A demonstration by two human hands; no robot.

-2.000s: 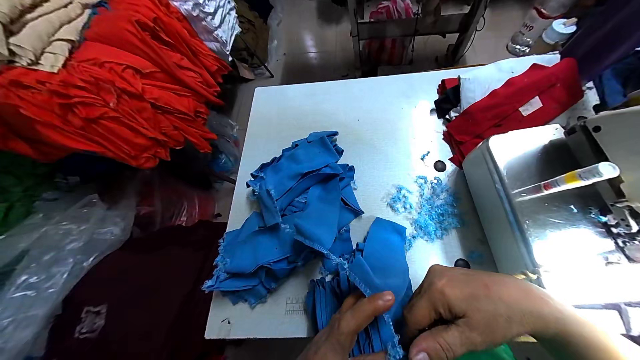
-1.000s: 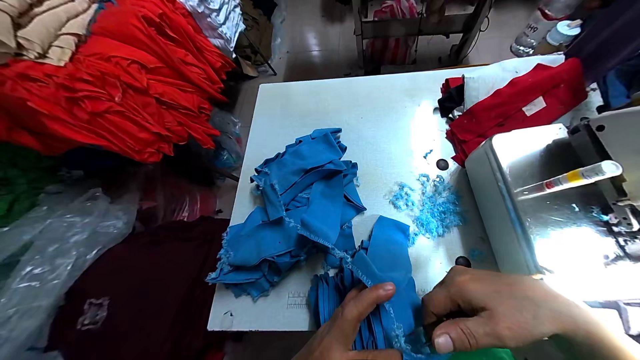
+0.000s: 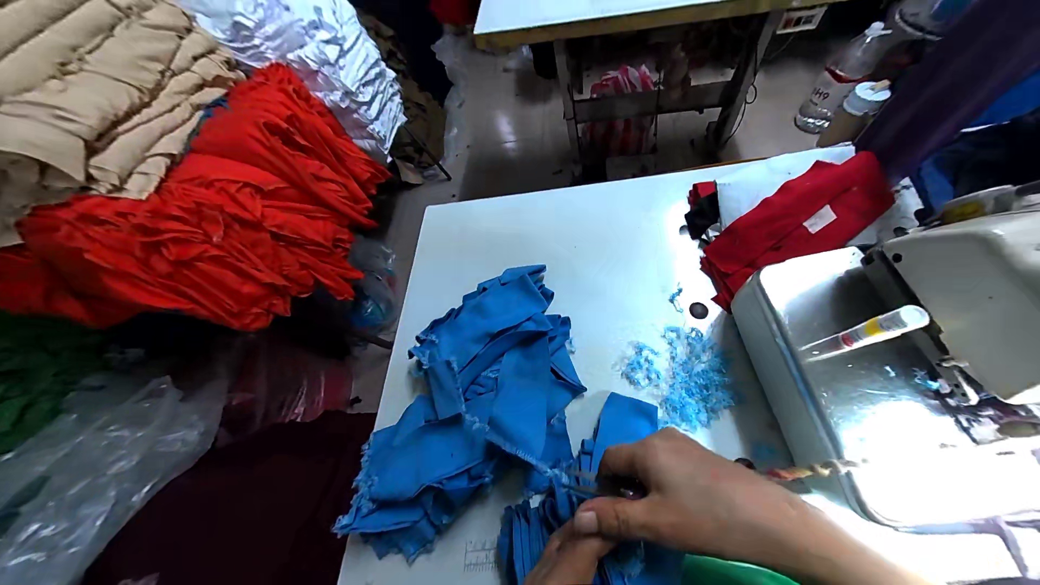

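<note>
My left hand holds a stack of blue fabric pieces at the bottom of the view. Just to its right, my right hand grips a small metal cutting tool, probably thread snips, whose tips lie at a chain of thread and frayed edge joining the pieces. Its handle is mostly hidden by my fingers. Ahead and to the left, a loose heap of blue fabric pieces with frayed edges lies on the white tabletop. Blue thread clippings are scattered right of it.
An industrial sewing machine stands at the right, a white-and-clear tube on it. Folded red fabric lies behind. Piles of red and beige cloth rise at left, above clear plastic. Bottles stand beyond the table.
My right hand has moved leftward to the joined edge beside my left hand, and the metal tool now shows in it. The view has shifted, showing more beyond the table.
</note>
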